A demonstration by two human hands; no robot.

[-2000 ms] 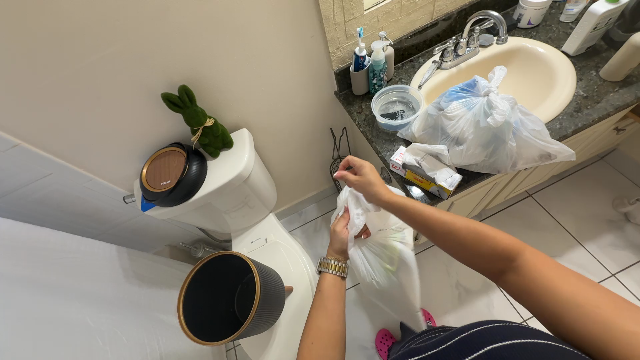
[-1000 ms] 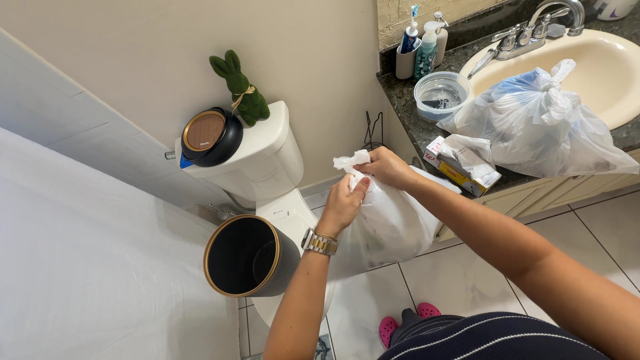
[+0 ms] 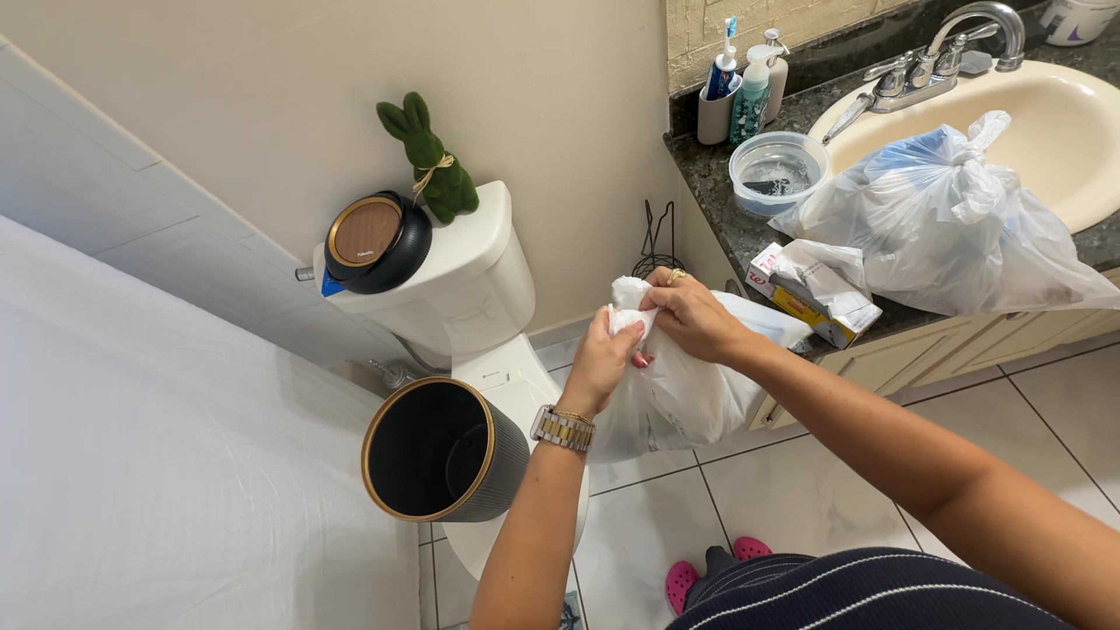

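A white plastic bag hangs from both hands, filled with items that cannot be made out. My left hand, with a watch on its wrist, grips the gathered top of the bag. Close against it on the right, my right hand pinches the twisted plastic. A black ribbed trash can with a gold rim stands uncovered on the closed toilet lid, left of my left forearm. A second white bag, knotted at the top, lies on the counter partly over the sink.
The toilet tank carries a black lid with a wood-look top and a green rabbit figure. On the granite counter are a box of bags, a plastic tub and a soap pump. A white curtain hangs left.
Both hands have stayed at the top of the bag, and the fingers have shifted on the gathered plastic. Two seconds ago the right hand was raised farther from the left. The view has shifted.
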